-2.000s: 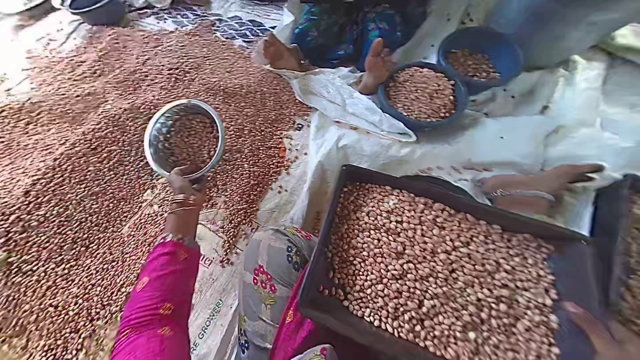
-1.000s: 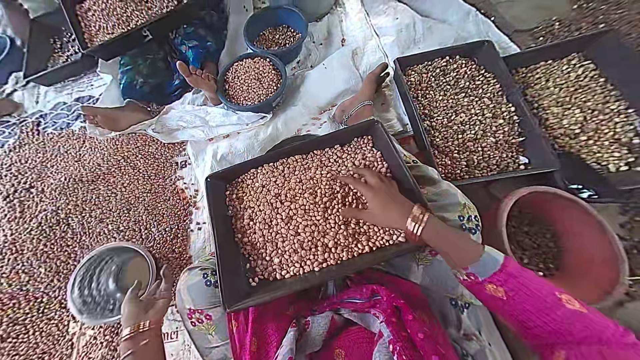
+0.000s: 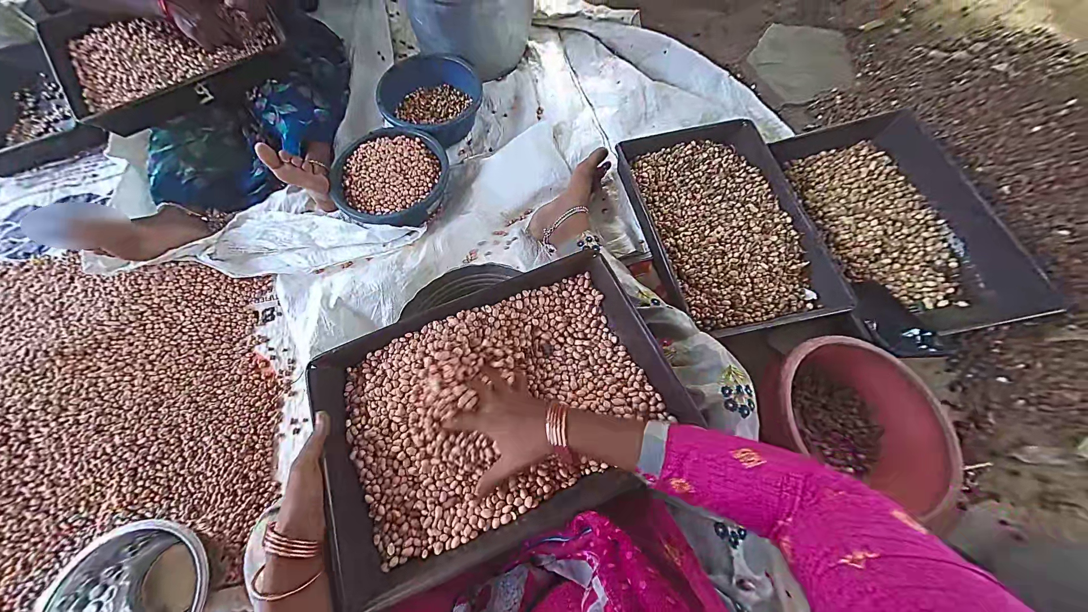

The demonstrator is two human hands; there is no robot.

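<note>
A black tray full of reddish-brown nuts or beans rests on my lap. With fingers spread, my right hand lies in the pile, and some pieces around its fingertips are blurred by motion. My left hand holds the tray's left side, thumb pointing up along the edge; its other fingers are hidden. Down at the lower left, a shiny metal bowl sits on a large heap of the same pieces, apart from my left hand.
Two black trays of paler pieces lie to the right, above a red tub. Two blue bowls stand on white sheeting. Another person's hand works over a tray at upper left.
My left hand has let go of the metal bowl and taken hold of the tray's left side. My right hand, at the tray's right two seconds ago, is now in the middle of the pile.
</note>
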